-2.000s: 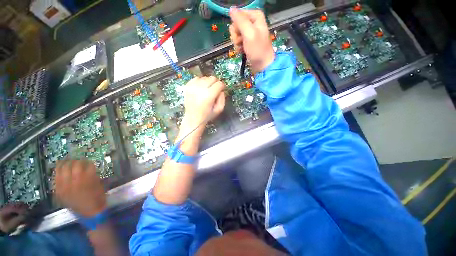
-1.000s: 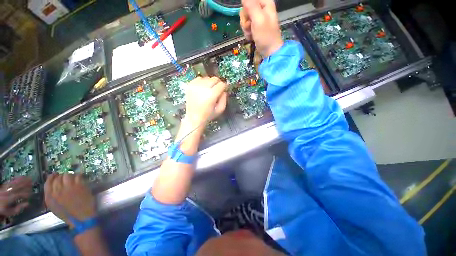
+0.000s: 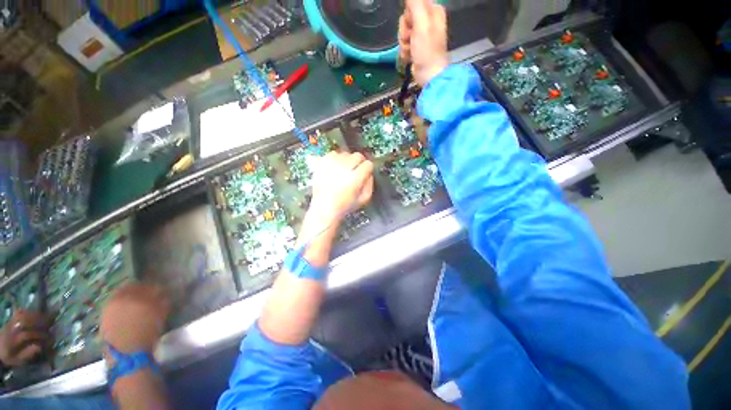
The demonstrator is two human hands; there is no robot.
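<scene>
Green circuit boards with orange parts [image 3: 413,174] lie in a dark-rimmed carrier tray [image 3: 382,210]. My left hand [image 3: 343,184] rests over boards at the tray's middle, with fingers curled in. The hand hides what its fingertips touch or hold. A blue wrist strap [image 3: 304,264] is on that wrist. My right hand [image 3: 423,40] is a fist raised at the tray's far edge, by the fan. It is closed on a slim dark hand tool [image 3: 406,80] that points down, with its tip hard to see.
Another board tray [image 3: 587,120] lies right on the silver rail [image 3: 401,240]. Another person's hands [image 3: 132,316] work at left, beside a tray section without boards [image 3: 180,240]. Behind are a turquoise fan [image 3: 369,52], red pen [image 3: 285,88], paper [image 3: 240,128], plastic bag [image 3: 155,132] and coiled blue cord [image 3: 256,68].
The view has shifted, showing more of the fan. My right hand has risen away from the boards with the tool; my left hand stays over them. The neighbour's boards have moved left, exposing a boardless section.
</scene>
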